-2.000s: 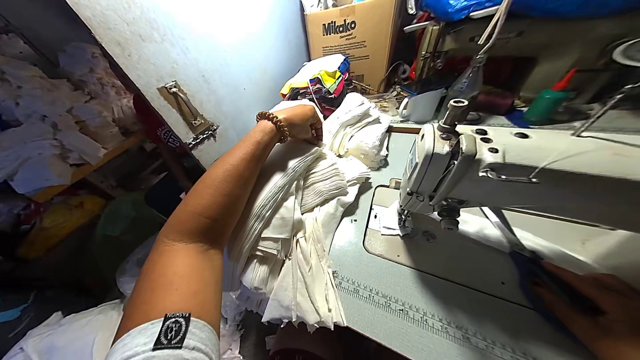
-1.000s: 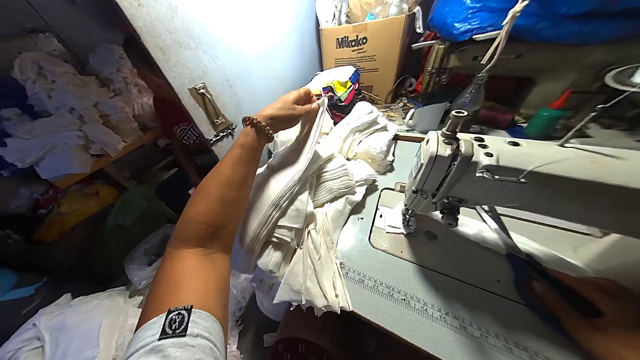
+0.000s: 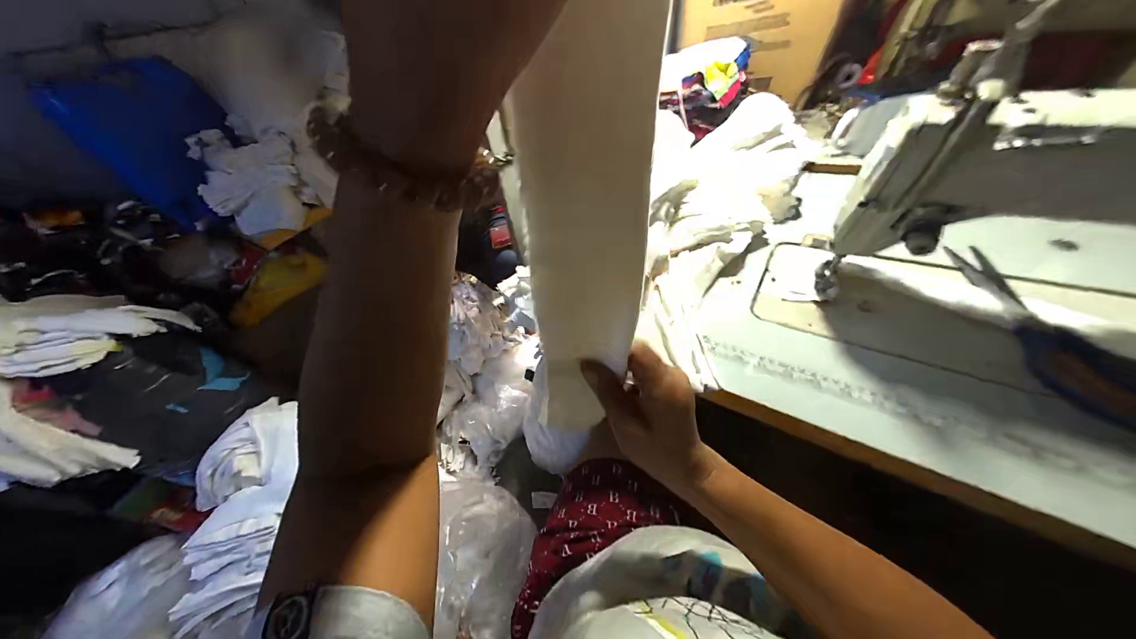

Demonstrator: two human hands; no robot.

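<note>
My left hand [image 3: 444, 62], with a beaded bracelet at the wrist, is raised close to the camera at the top; its fingers are out of sight. Beside it a long white fabric piece [image 3: 586, 204] hangs down over my lap. Near its lower end my right hand [image 3: 652, 404] pinches the cloth's edge between thumb and fingers. A pile of white fabric pieces [image 3: 701, 231] lies behind it on the left part of the sewing table. Scissors with dark blue handles [image 3: 1056, 346] rest on the table, right of the sewing machine's needle area [image 3: 827, 277].
The sewing machine [image 3: 1047, 169] stands on the table [image 3: 887, 399] at the right. A cardboard box [image 3: 772, 44] and colourful cloth [image 3: 714, 80] are behind. On the left are stacked white pieces [image 3: 248, 506], a clear plastic bag [image 3: 484, 550] and a blue sheet [image 3: 133, 124].
My right hand has let go of the scissors and now holds the white cloth's lower part. My left arm has lifted with the cloth from the pile. The view has tipped down and left.
</note>
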